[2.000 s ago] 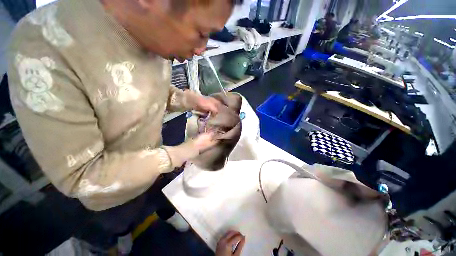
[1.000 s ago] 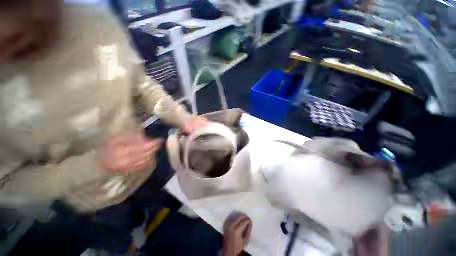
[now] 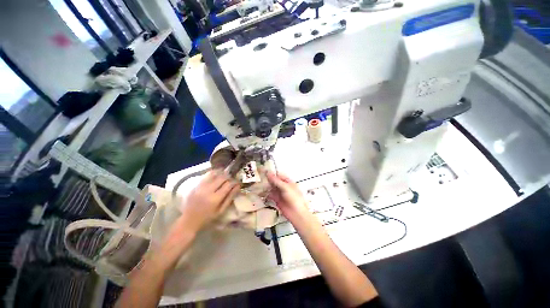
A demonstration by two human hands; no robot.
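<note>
A beige tote bag (image 3: 241, 207) lies bunched under the head of the white post-bed sewing machine (image 3: 338, 66). A small white label (image 3: 250, 172) with dark lettering faces up close to the presser foot area (image 3: 253, 150). My left hand (image 3: 211, 195) holds the bag cloth left of the label. My right hand (image 3: 284, 194) holds the cloth edge right of the label. The needle and the post top are hidden by cloth and machine parts.
Another tote bag (image 3: 123, 240) stands at the left with its handles up. Thread cones (image 3: 314, 130) stand behind the machine head. Metal snips (image 3: 371, 212) with a dark cord lie on the table (image 3: 422, 222) at right. Shelves (image 3: 108, 99) with green bundles are at far left.
The view has swung to the sewing machine, and the person in the beige sweater is out of view. Both my hands are now on the bag at the machine head.
</note>
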